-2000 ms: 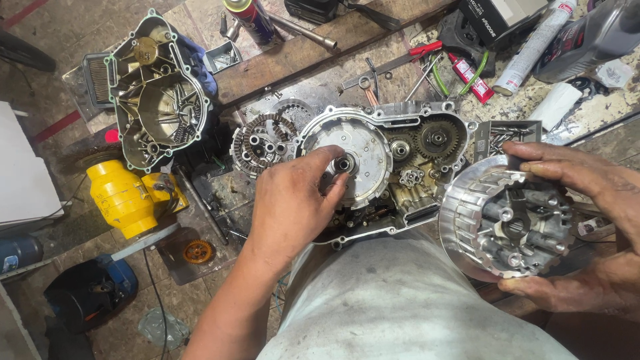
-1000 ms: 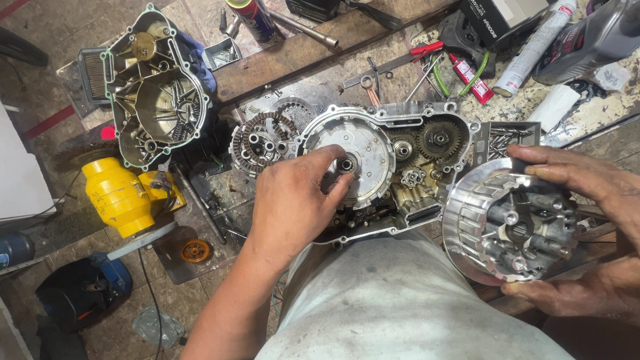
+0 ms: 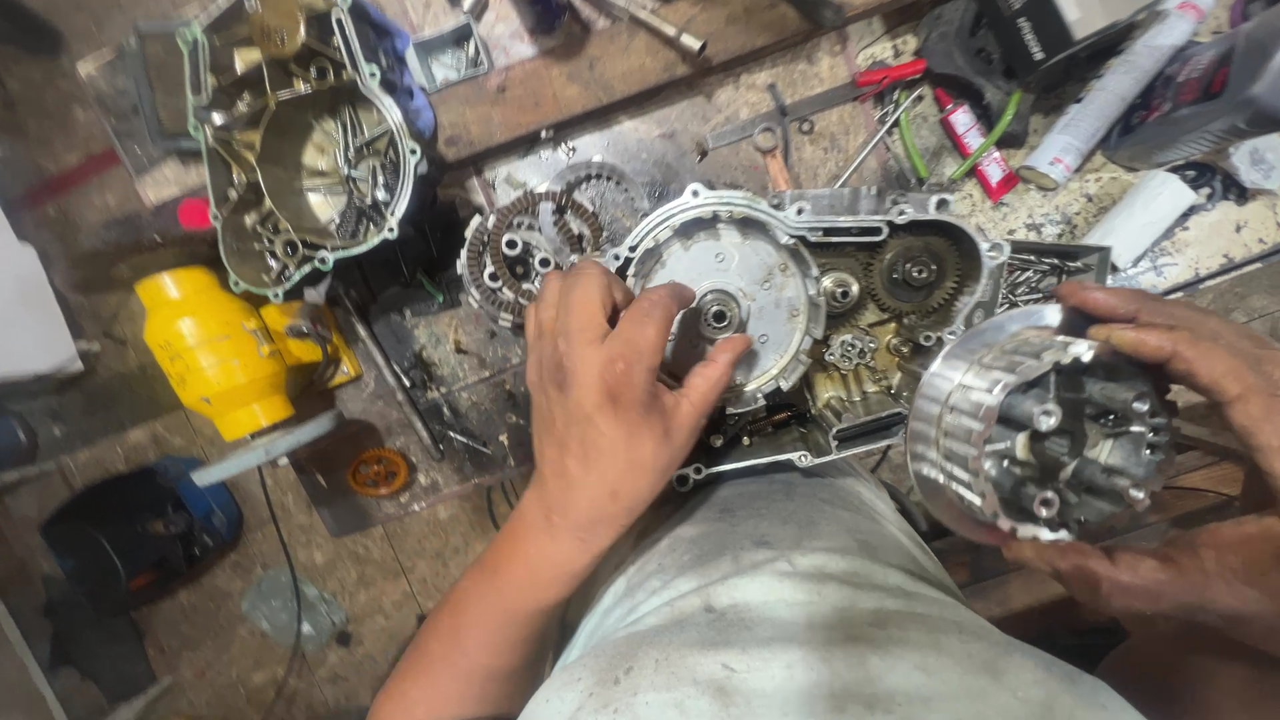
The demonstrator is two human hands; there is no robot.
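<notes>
My left hand (image 3: 620, 390) hovers over the left part of a clutch basket (image 3: 770, 290), thumb and fingers apart beside its central shaft (image 3: 717, 315); nothing shows between them. The basket sits in an open engine crankcase (image 3: 815, 455). To its right lie a toothed gear (image 3: 915, 270) and a smaller splined shaft (image 3: 840, 291). At the right, my right hand (image 3: 1180, 440) grips a silvery clutch hub (image 3: 1040, 425) by its rim, thumb below and fingers above. Friction plates (image 3: 520, 250) lie stacked left of the crankcase, partly behind my left hand.
An engine cover (image 3: 300, 180) holding bolts is at upper left, near a yellow power tool (image 3: 215, 350). A metal tray of bolts (image 3: 1100, 265) borders the crankcase on the right. Red-handled tool (image 3: 890, 73), red tube (image 3: 975, 145) and spray can (image 3: 1110, 95) lie beyond. An orange gear (image 3: 380, 471) lies lower left.
My left hand has come off the central shaft and moved slightly left, its thumb and fingers spreading. My right hand still holds the clutch hub.
</notes>
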